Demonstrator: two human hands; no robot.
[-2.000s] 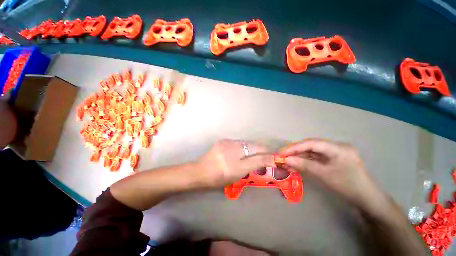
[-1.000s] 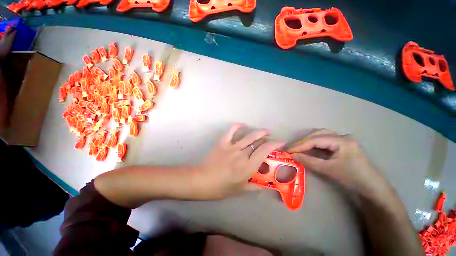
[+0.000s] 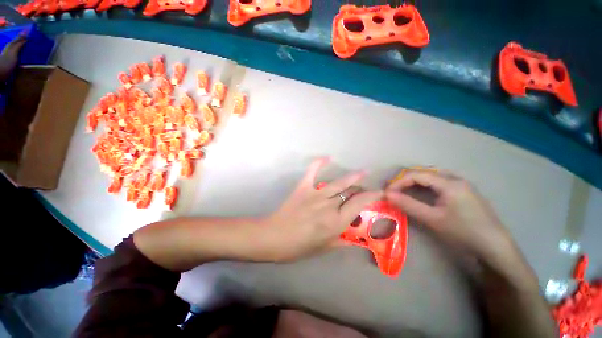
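An orange controller shell (image 3: 392,245) lies on the pale bench in front of me, its right handle and a large round opening showing. My left hand (image 3: 323,214), with a ring, lies over the shell's left part and hides it; its thumb and fingers press and hold it. My right hand (image 3: 445,201) is at the shell's upper right edge, thumb and forefinger tips together there. A thin yellow line shows along the right hand's upper side. Whether a small part is between the fingertips cannot be seen.
Orange clips (image 3: 148,132) lie piled at left. Another orange pile (image 3: 581,307) is at lower right. Spaced shells (image 3: 379,30) lie on the dark green conveyor (image 3: 455,59). An open cardboard box (image 3: 53,129) and a blue bin (image 3: 38,47) stand at far left, with another person's hand (image 3: 10,59).
The view has shifted. Since the earliest frame, my left hand has spread over the shell's left part and my right fingertips have moved to its upper right edge. The shell now sits more tilted.
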